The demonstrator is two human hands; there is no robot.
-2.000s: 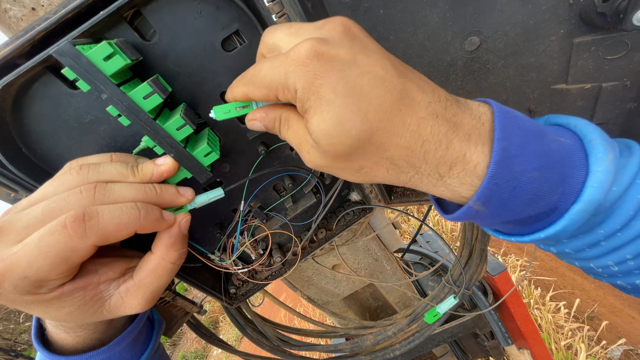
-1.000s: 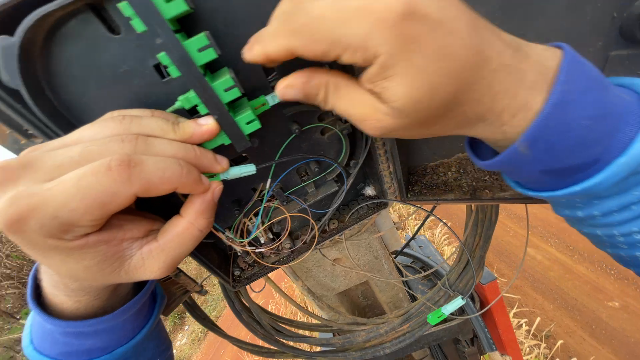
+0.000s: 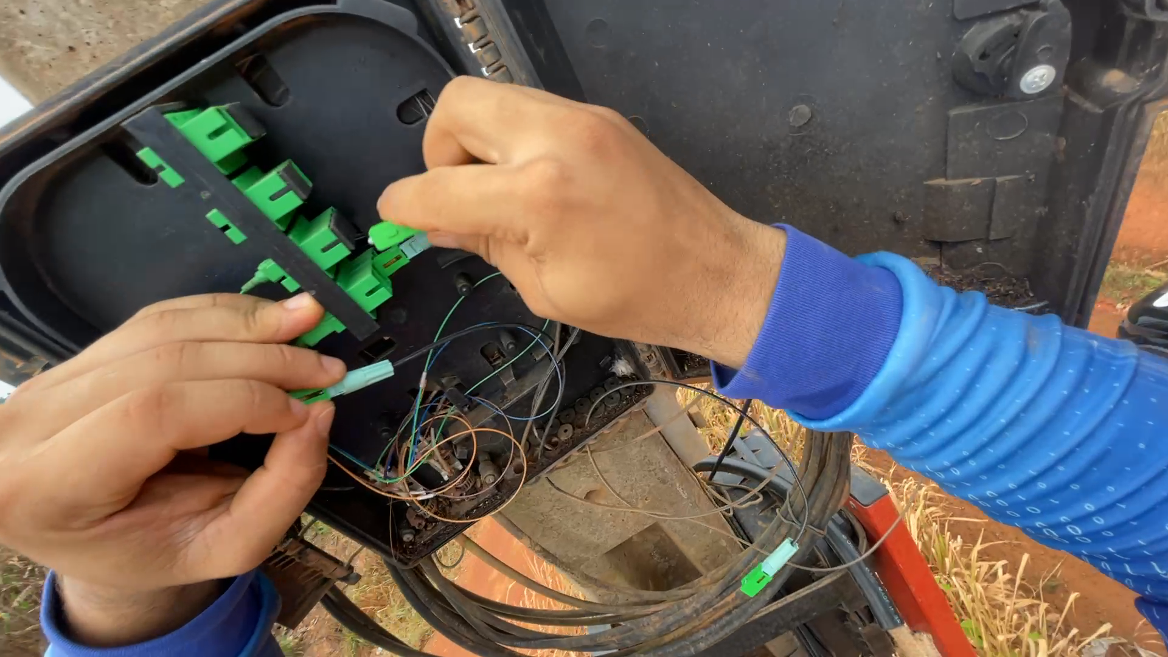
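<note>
A row of green fiber-optic adapters (image 3: 276,190) sits in a black bar (image 3: 246,219) inside an open black enclosure. My left hand (image 3: 192,420) pinches a green fiber connector with a pale teal boot (image 3: 363,377) below the row; its thumb and fingers also rest near the bar's lower end. My right hand (image 3: 584,210) holds a green connector (image 3: 391,235) between thumb and forefinger, just right of the lowest adapters. Another connector with a pale boot (image 3: 401,253) sticks out of an adapter right beneath it. The right fingertips are partly hidden.
Thin coloured fibers (image 3: 447,456) loop in the enclosure's lower part. The black lid (image 3: 821,109) is swung out on the right. Thick black cables (image 3: 584,611) coil below, with another green connector (image 3: 767,568) hanging in front. A red beam (image 3: 903,566) stands at the lower right.
My right hand has gone to the adapter row and away again a little, still near it. A connector now shows in a lower adapter. My left hand keeps its connector.
</note>
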